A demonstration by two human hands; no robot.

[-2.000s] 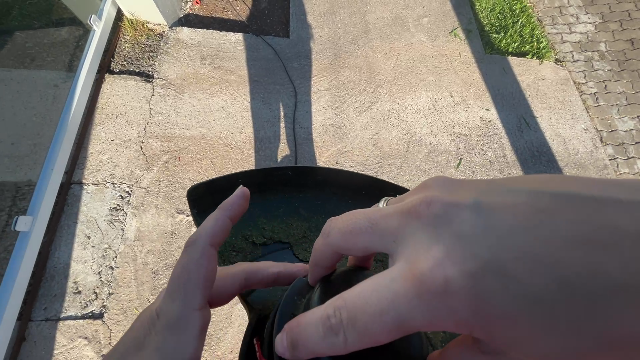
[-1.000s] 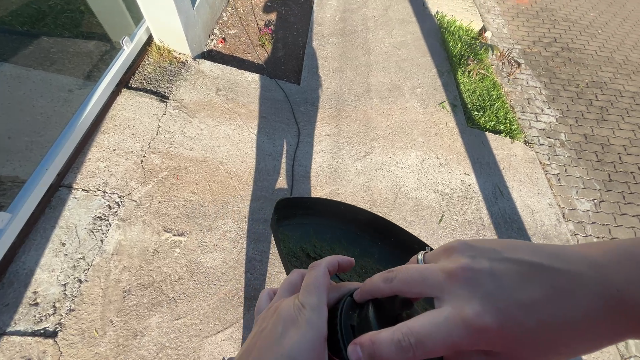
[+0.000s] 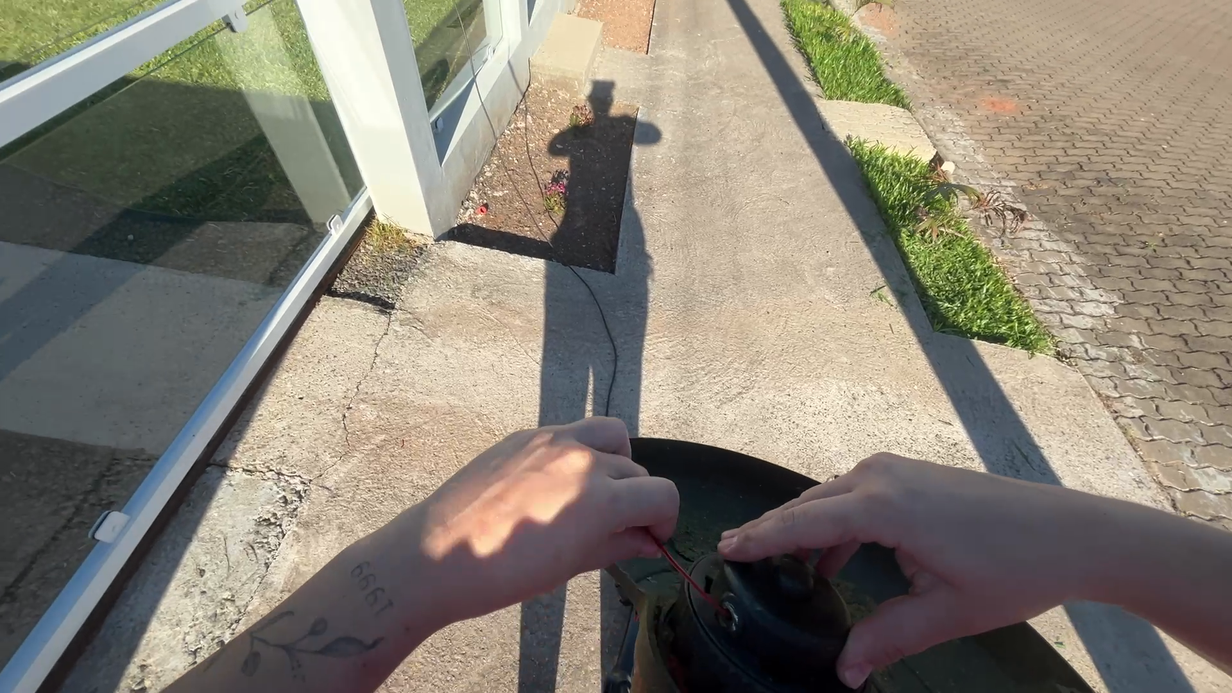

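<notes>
My left hand [image 3: 568, 500] pinches the end of a thin red trimmer line [image 3: 688, 577] between thumb and fingers. The line comes out of an eyelet in the side of a round black trimmer head [image 3: 760, 616]. My right hand [image 3: 914, 558] rests with spread fingers on the top and right side of that head, steadying or gripping it. Behind the head lies the wide dark guard [image 3: 717, 472] of the string trimmer, with bits of grass on its inner face. The lower part of the head is cut off by the frame edge.
A concrete walkway [image 3: 731, 327] runs ahead, with a dark cable [image 3: 602, 318] lying along it. On the left stands a glass fence with a white rail [image 3: 221, 414] and post [image 3: 375, 106]. A soil bed [image 3: 568, 183] is ahead; grass [image 3: 953, 260] and block paving [image 3: 1107, 173] lie right.
My left hand has moved from beside the trimmer head up and left of it, now with the red line pulled taut. My right hand stays at the head. The view has tilted up.
</notes>
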